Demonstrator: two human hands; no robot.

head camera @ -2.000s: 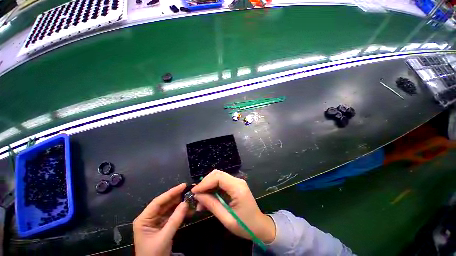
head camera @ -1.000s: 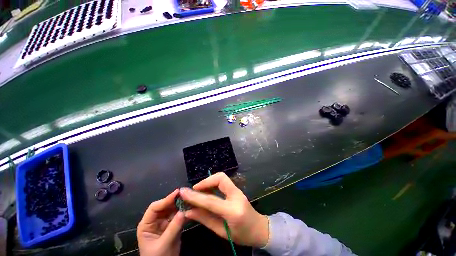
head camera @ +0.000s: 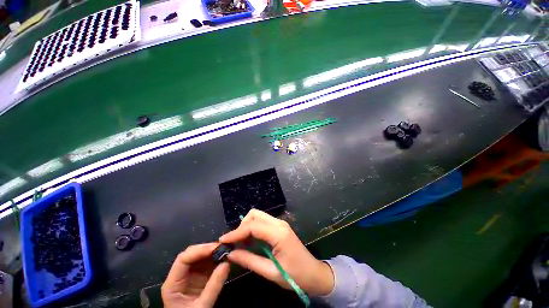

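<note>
My left hand [head camera: 194,277] grips a small round black housing [head camera: 221,252] between thumb and fingers. My right hand [head camera: 274,249] touches the housing's right side with its fingertips and also holds a green stick [head camera: 283,272], whose upper end sticks out above the fingers. The inside of the housing is too small to make out. A black box of tiny black parts [head camera: 251,194] lies just beyond my hands. Two small round circuit boards [head camera: 291,148] lie beside a bundle of green sticks [head camera: 301,128].
A blue tray of black pieces [head camera: 88,252] is at left, with three black rings [head camera: 125,220] beside it. Black housings [head camera: 402,133], a thin rod [head camera: 464,97], a dark heap [head camera: 481,91] and a compartment tray [head camera: 516,75] are at right. A black disc [head camera: 142,120] sits on the green belt.
The black disc on the belt has moved left. The housing has turned between my fingers, and the green stick has shifted in my right hand. The camera view has shifted slightly.
</note>
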